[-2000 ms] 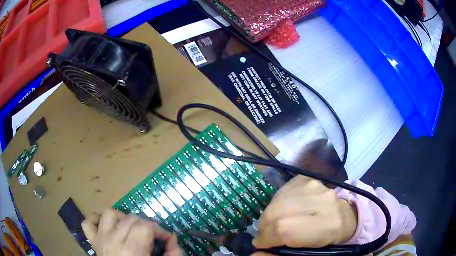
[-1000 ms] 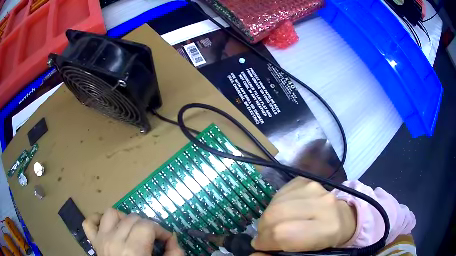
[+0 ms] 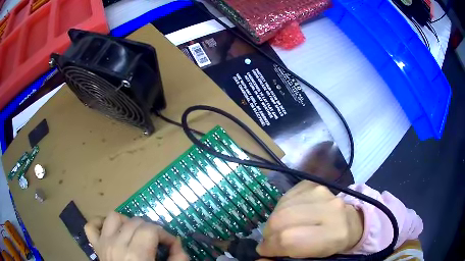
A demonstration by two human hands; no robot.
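Observation:
The green PCB panel lies tilted on the brown board, its lower part under my hands. My right hand is closed around the black handle of the soldering iron, whose barrel points left over the panel's lower part; the tip's contact is too small to tell. My left hand is at the panel's lower left edge, fingers curled around a small dark thing at the frame's bottom, mostly hidden. Silvery round components and narrow green strips lie at the left.
A black fan stands on the brown board. The black cord loops over the panel's top corner and my right wrist. Black pads lie at left. Red trays, a blue bin and a pink bubble-wrap pack are behind.

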